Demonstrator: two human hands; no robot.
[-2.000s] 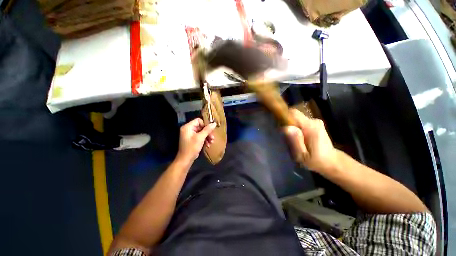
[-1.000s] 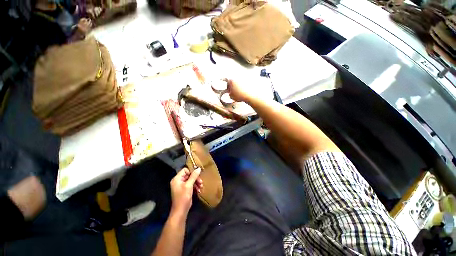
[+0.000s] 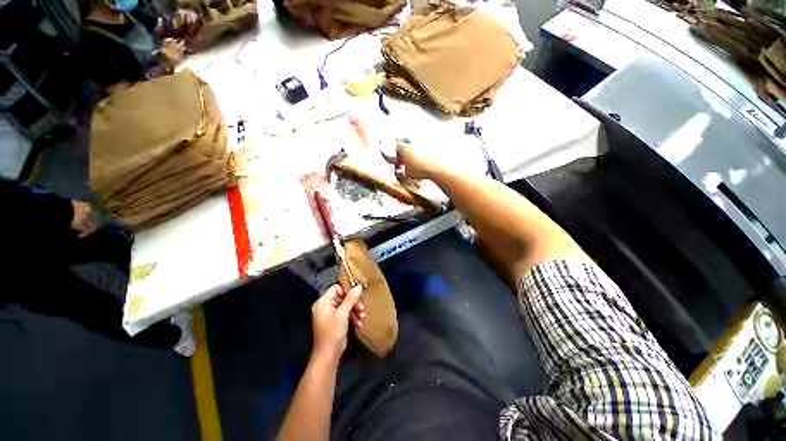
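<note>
My left hand (image 3: 334, 315) pinches the zipper edge of a brown pouch panel (image 3: 376, 312) over my lap. The panel's upper end meets the narrow bar anvil (image 3: 326, 215) at the table edge. My right hand (image 3: 412, 162) is over the tape rolls on the table; its fingers are small and partly hidden, so I cannot tell what they hold. The wooden-handled hammer (image 3: 382, 183) lies on the table just below my right hand, its dark head to the left. A thin black stick (image 3: 389, 219) lies near the table edge.
A tall brown panel stack (image 3: 159, 148) stands at left, another stack (image 3: 452, 59) at the far right. A steel-shaft hammer (image 3: 484, 151) lies right of my right hand. A grey machine (image 3: 681, 146) is at right. A person (image 3: 129, 47) works at far left.
The wooden-handled hammer was swung at the bar, then laid on the table and let go. My right hand has moved to the tape rolls. My left hand still holds the panel at the bar.
</note>
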